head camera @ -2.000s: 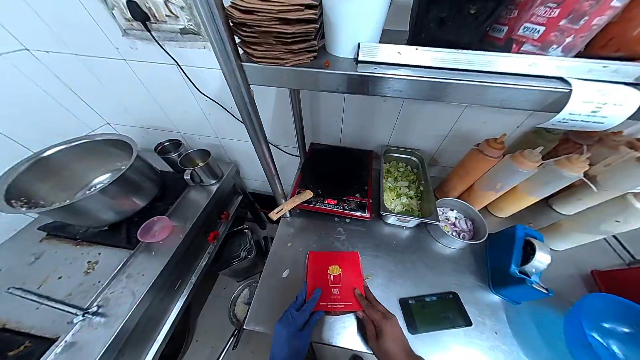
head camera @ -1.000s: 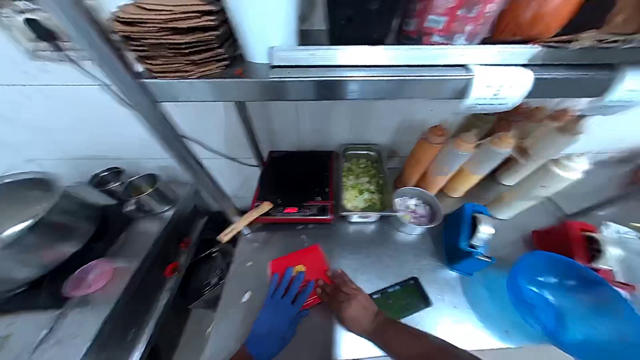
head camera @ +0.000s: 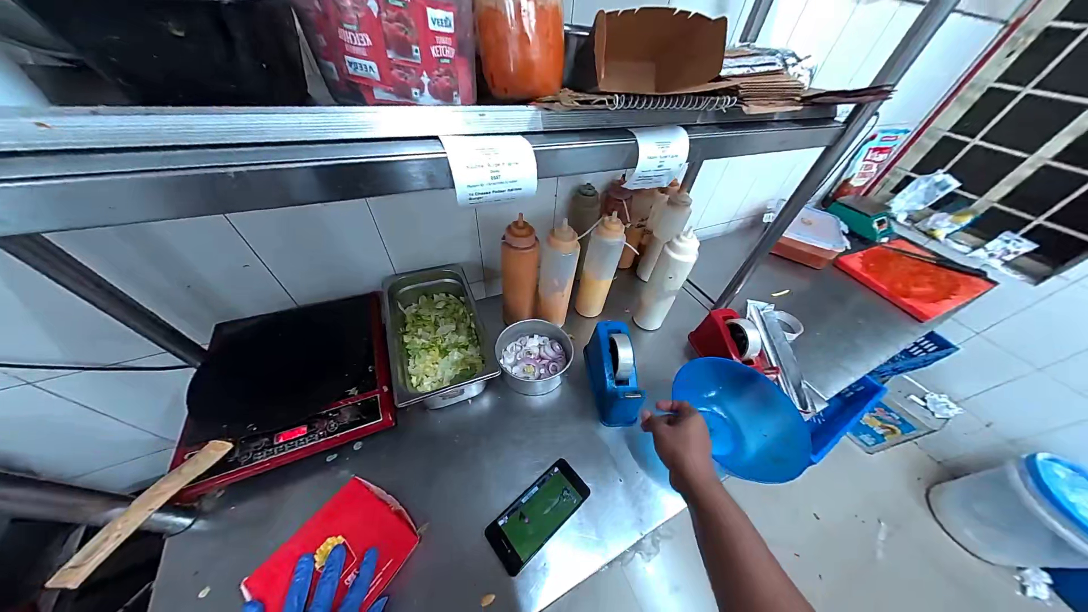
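Note:
My left hand (head camera: 327,586), in a blue glove, lies with spread fingers on a red printed paper packet (head camera: 340,527) at the bottom left of the steel table. My bare right hand (head camera: 680,438) is over the table between a blue tape dispenser (head camera: 614,382) and a blue plastic bowl (head camera: 748,425); its fingers are curled near the dispenser's lower end, and whether they pinch anything is not clear. A phone (head camera: 537,516) with a lit screen lies between the hands. Behind stand a steel tray of chopped lettuce (head camera: 440,340) and a steel bowl of sliced onion (head camera: 533,355).
An induction cooktop (head camera: 289,382) with a black flat pan and a wooden stick (head camera: 140,514) is at left. Squeeze bottles (head camera: 557,272) stand by the wall. A red tape dispenser (head camera: 733,338) is behind the blue bowl. A steel shelf (head camera: 340,170) with paper slips crosses above.
My right hand has left the red packet and moved right to beside the blue tape dispenser. My left hand stays on the packet. The view has swung right.

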